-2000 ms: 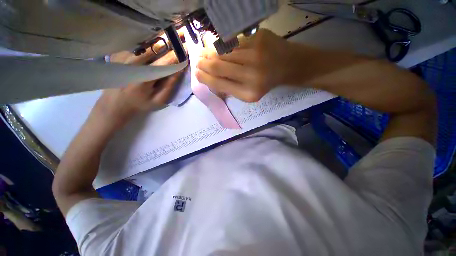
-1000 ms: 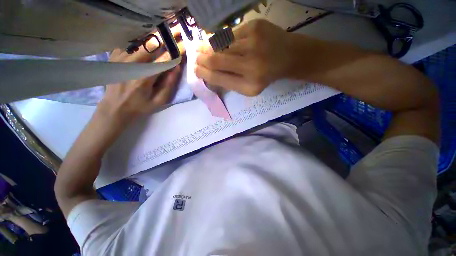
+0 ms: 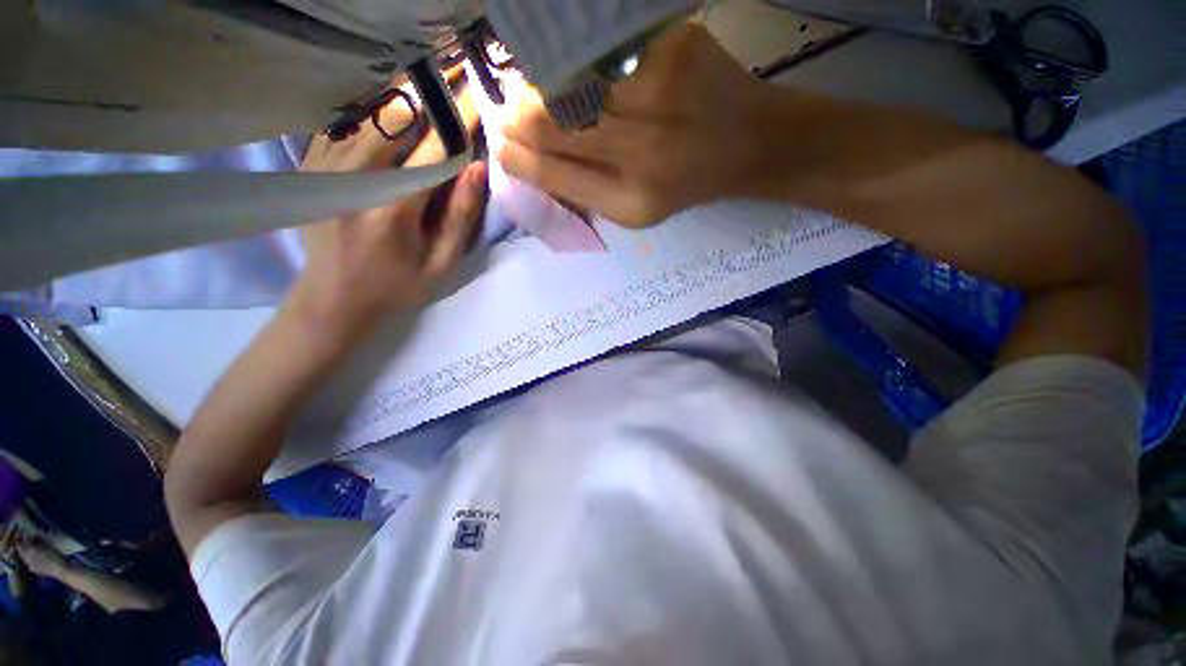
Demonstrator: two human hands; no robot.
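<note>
The pink strip [image 3: 553, 219] runs from the bright lamp spot at the needle towards me, its free end short on the white table. The light grey-blue fabric panel [image 3: 182, 247] spreads to the left, under my left forearm and hand. My left hand [image 3: 384, 228] lies on the fabric left of the needle, fingers partly behind the machine parts. My right hand [image 3: 637, 143] is at the right of the needle, its fingertips at the strip beside the presser foot area [image 3: 488, 78]. Glare hides the exact fingertip contact.
The sewing machine head [image 3: 195, 78] covers the upper left. A blurred pale band [image 3: 195, 215] crosses in front of it. Black-handled scissors [image 3: 1027, 72] lie at the upper right. Blue baskets [image 3: 936, 293] stand below the table [image 3: 585, 306]. Another person's arm [image 3: 98, 586] shows at lower left.
The pink strip's free end has drawn up towards the needle and is shorter. More grey-blue fabric has come out at the left. My left hand has shifted slightly right.
</note>
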